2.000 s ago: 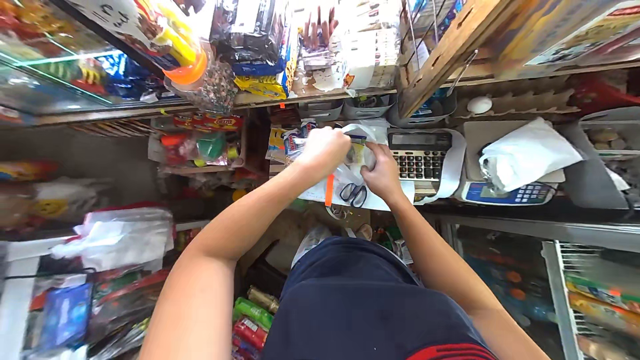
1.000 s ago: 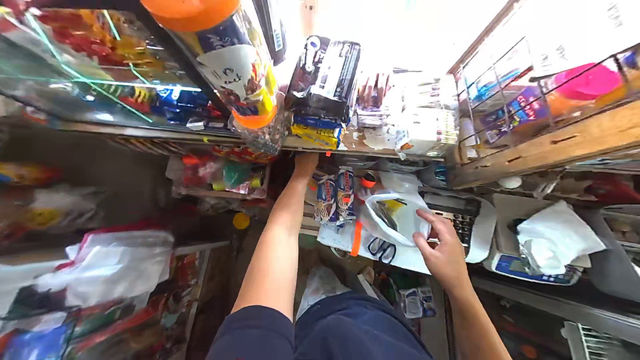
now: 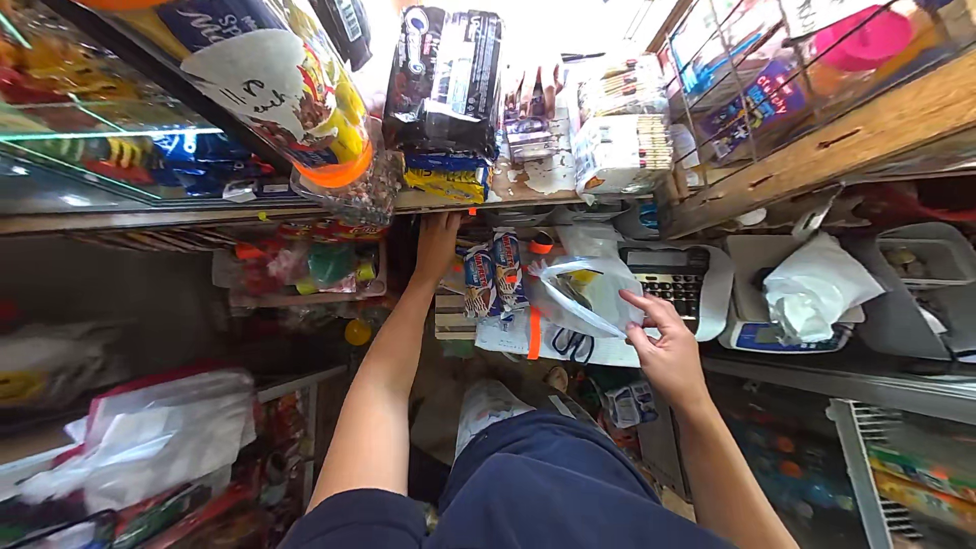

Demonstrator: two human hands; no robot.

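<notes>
My right hand [image 3: 662, 335] pinches the right edge of a translucent white plastic bag [image 3: 610, 293], whose mouth gapes toward me with something yellow inside. Under the wooden shelf edge reaches my left hand [image 3: 440, 236]; its fingertips are hidden, so I cannot tell what they touch. Between the hands lie two blue wafer packets [image 3: 480, 278], side by side. Below the bag, black-handled scissors [image 3: 572, 345] rest on white paper [image 3: 499, 335] beside an orange strip [image 3: 534, 333]. A calculator [image 3: 671, 278] sits just right of the bag.
A white bag [image 3: 820, 286] lies on a weighing scale [image 3: 789, 335] at the right. Above, the wooden shelf [image 3: 534, 183] carries black cookie packs [image 3: 446, 80], matchboxes [image 3: 625, 152] and a tilted plastic jar [image 3: 282, 91]. A wire rack [image 3: 732, 91] with a wooden beam [image 3: 823, 141] stands upper right.
My hands were close together at the bag two seconds ago; my left hand has since moved left, under the shelf edge. The bag's mouth now stands wide. The view has shifted.
</notes>
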